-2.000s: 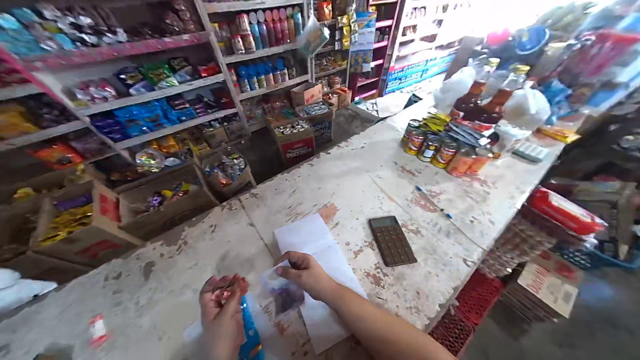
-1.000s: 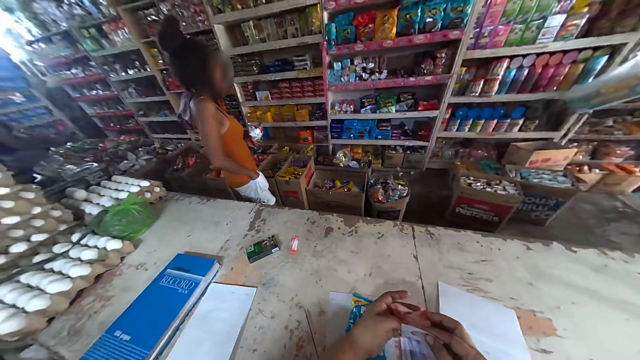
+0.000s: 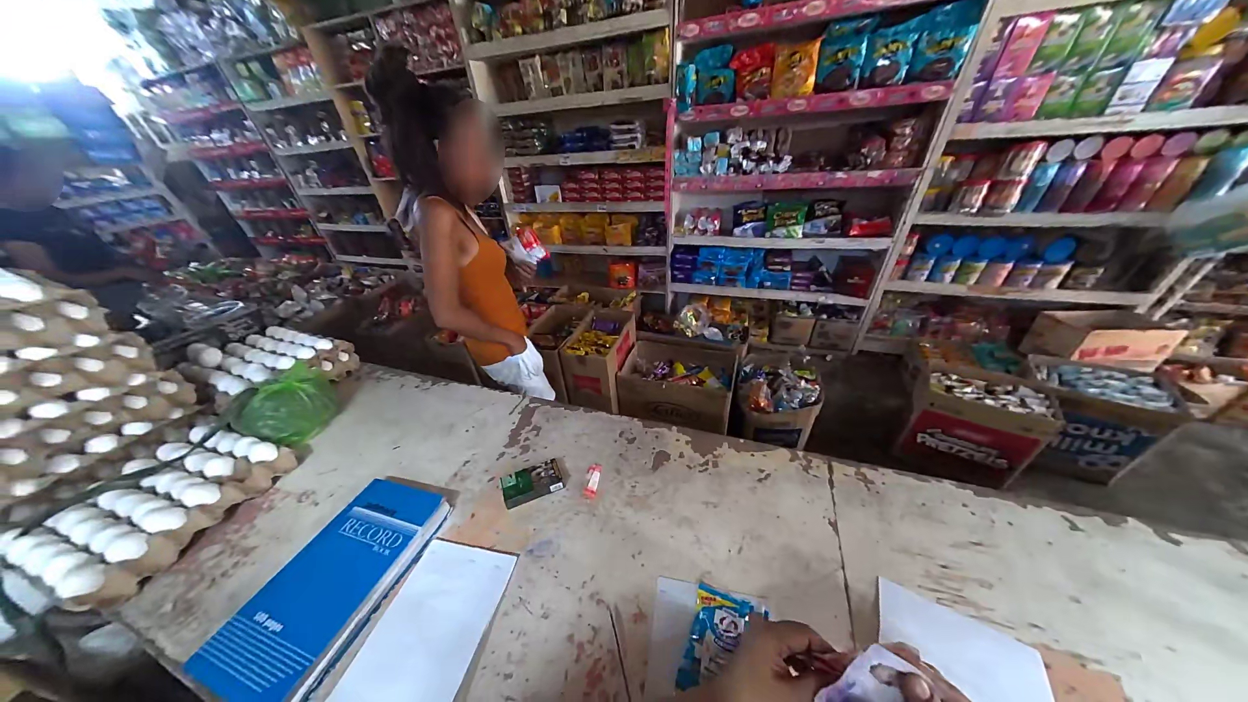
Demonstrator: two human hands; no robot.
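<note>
At the lower right, my left hand (image 3: 775,658) has its fingers bent around something small and dark reddish that I cannot make out. Against it, my right hand (image 3: 921,673) grips a crumpled whitish-purple paper (image 3: 863,678), perhaps a banknote. A blue sachet (image 3: 717,629) lies partly behind my left hand on a white sheet. Another white paper sheet (image 3: 960,639) rests beyond my right hand. Farther left are a blue record book (image 3: 322,585), a blank white sheet (image 3: 434,624), a small dark green box (image 3: 532,483) and a small red-and-white packet (image 3: 593,481).
The worn counter (image 3: 663,517) spans the view. Stacked egg trays (image 3: 88,409) and a green plastic bag (image 3: 288,405) stand left. Across the counter a person (image 3: 478,283) holds a red-and-white packet; another person is far left. Cardboard boxes (image 3: 673,400) and stocked shelves (image 3: 795,180) line the back.
The view has swung left since the oldest frame. The paper now shows raised and crumpled in my right hand. The person across the counter now shows a red-and-white packet in front of the chest.
</note>
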